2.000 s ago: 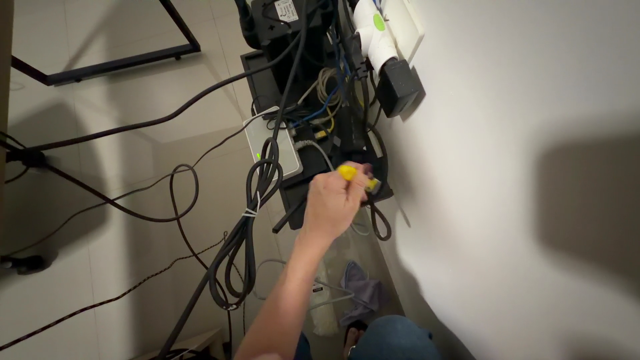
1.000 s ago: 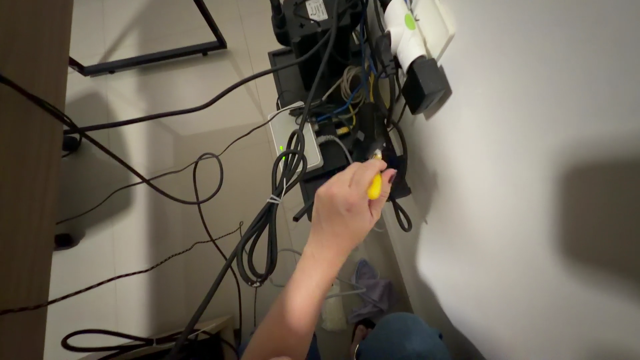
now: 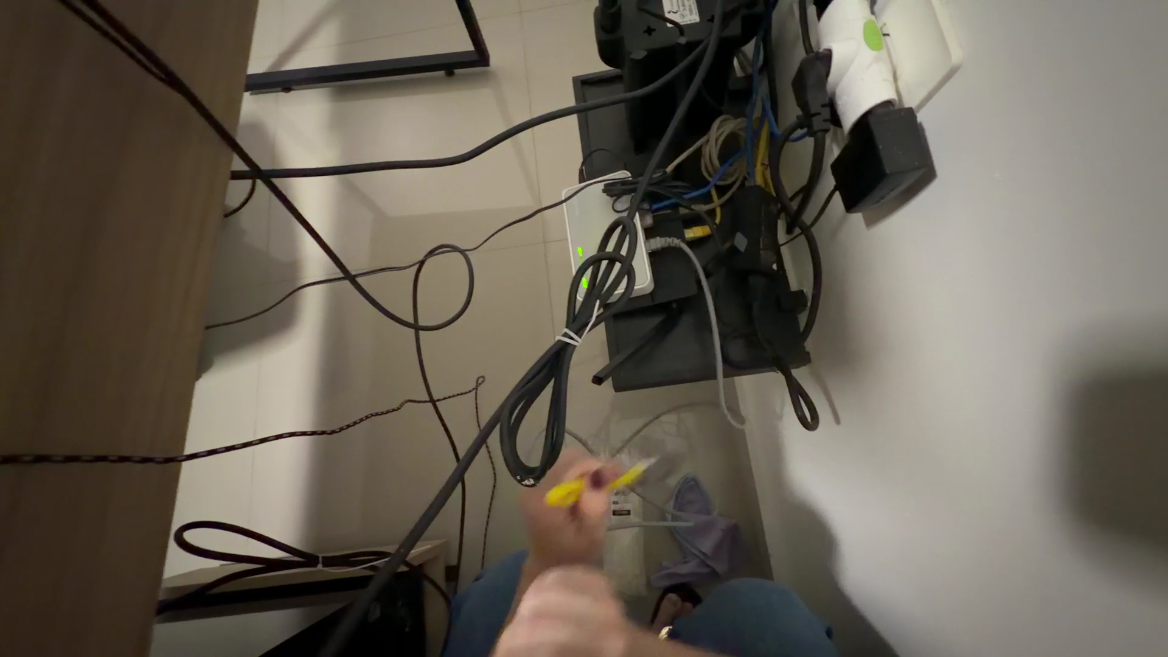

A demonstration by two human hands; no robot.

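Observation:
My left hand (image 3: 566, 516) holds a slim yellow tool (image 3: 570, 493) between thumb and fingers, its pale tip pointing up and right. Blur hides what kind of tool it is. Close below it at the bottom edge is my right hand (image 3: 570, 611), badly blurred, so its fingers cannot be made out. Just above my left hand hangs a black cable bundle (image 3: 534, 411) looped and fastened with a white tie. Behind the bundle lies a white network device (image 3: 589, 214) with green lights, on a black tray (image 3: 657, 365) crowded with cables.
A white adapter (image 3: 853, 64) and a black power plug (image 3: 881, 160) stick out from the wall at right. A wooden tabletop (image 3: 100, 365) fills the left side. Loose cables cross the middle. A purple cloth (image 3: 698, 538) and a plastic bag (image 3: 625, 557) lie on the floor.
My left hand has drawn back from the tray's cables toward my body, still with the yellow tool. My right hand has come into view at the bottom.

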